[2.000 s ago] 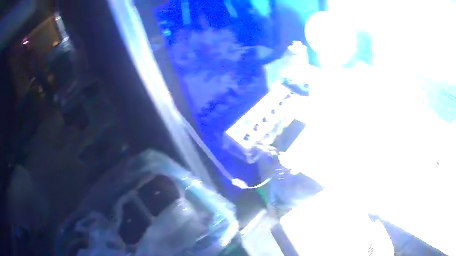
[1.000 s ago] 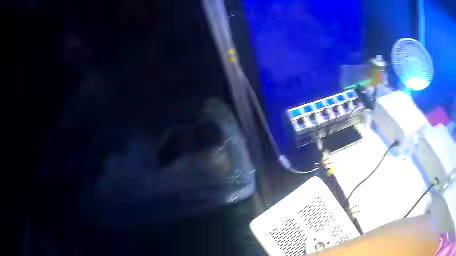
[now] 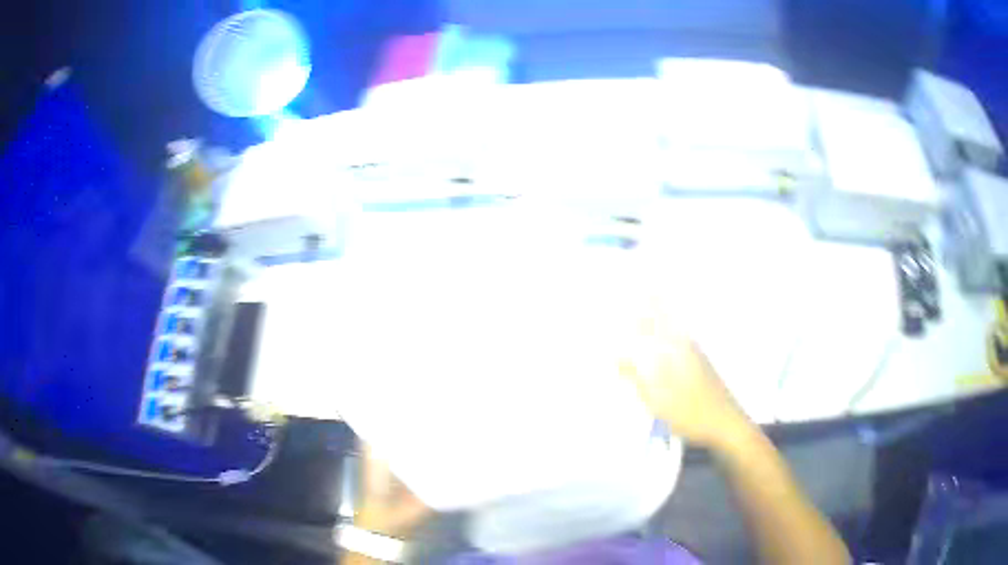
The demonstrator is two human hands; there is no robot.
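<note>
A white projector (image 3: pixel 569 516), badly overexposed, is tilted at the table's front edge, close to my body; its upper outline is lost in glare. My left hand (image 3: pixel 389 499), with a pale band at the wrist, is at its lower left side and appears to hold it; the fingertips are hidden. My right hand (image 3: pixel 676 381) is at its upper right, fingers pointing up and left, blurred in the glare. I cannot tell whether it grips the projector or only touches it.
White projectors (image 3: pixel 873 155) line the table's back and right. Power meters (image 3: pixel 171 348) and a dark slab (image 3: pixel 240 348) are at the left, a round fan (image 3: pixel 252 63) behind. Dark remotes (image 3: pixel 917 289) and a yellow tape roll (image 3: pixel 999 337) are at the right.
The view has swung right from the dark crate area to the table. The projector at the lower edge is now between my hands, and both hands have come into view.
</note>
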